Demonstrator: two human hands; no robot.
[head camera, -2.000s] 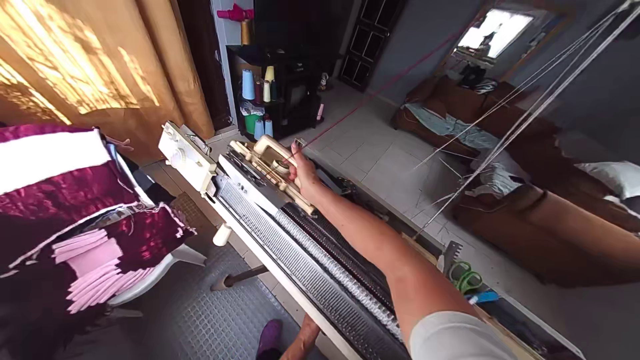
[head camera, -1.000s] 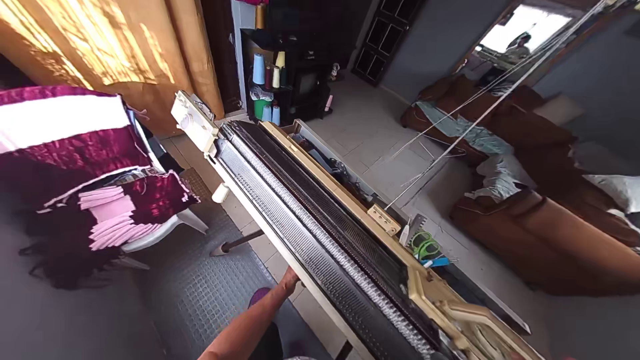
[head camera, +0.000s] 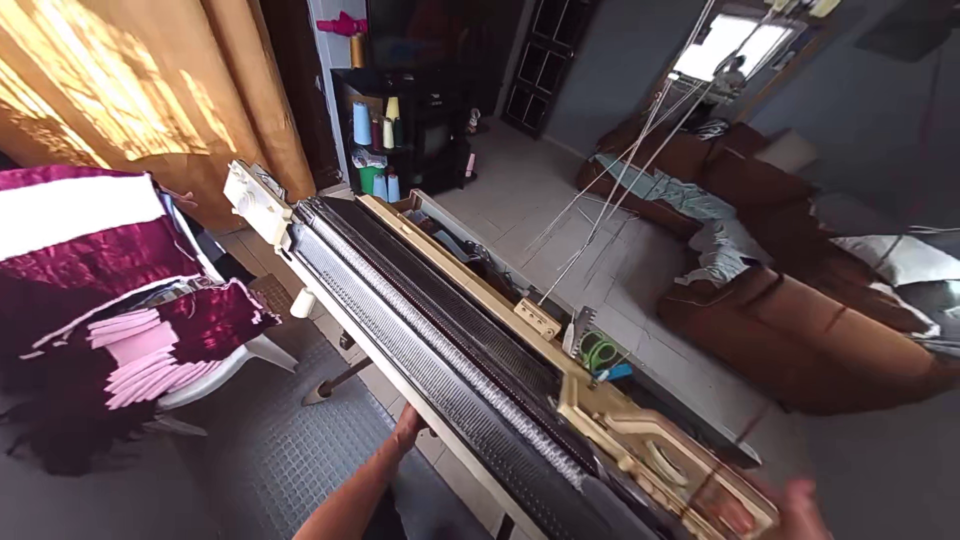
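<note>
A knitting machine with a long needle bed (head camera: 450, 375) runs diagonally from upper left to lower right. White knitting (head camera: 517, 420) shows in a narrow strip along its needles. The beige carriage (head camera: 660, 465) sits at the lower right end. My right hand (head camera: 799, 514) is blurred at the carriage's handle, its fingers showing through the handle opening, closed round it. My left hand (head camera: 409, 429) is at the underside of the bed's front edge, its fingers hidden there. A tension mast base (head camera: 536, 319) stands on the rear rail, with green-handled scissors (head camera: 598, 351) to its right.
A white plastic chair (head camera: 259, 356) at left holds maroon and pink fabric pieces (head camera: 142, 352). A white cone (head camera: 303, 303) hangs near the bed's front edge. Yarn cones (head camera: 362, 124) stand on a black shelf behind. A brown sofa (head camera: 787, 337) lies at right.
My right hand and the carriage have moved from the bed's far upper left end to its lower right. The right hand was out of view one second ago. My left hand remains low by the front edge.
</note>
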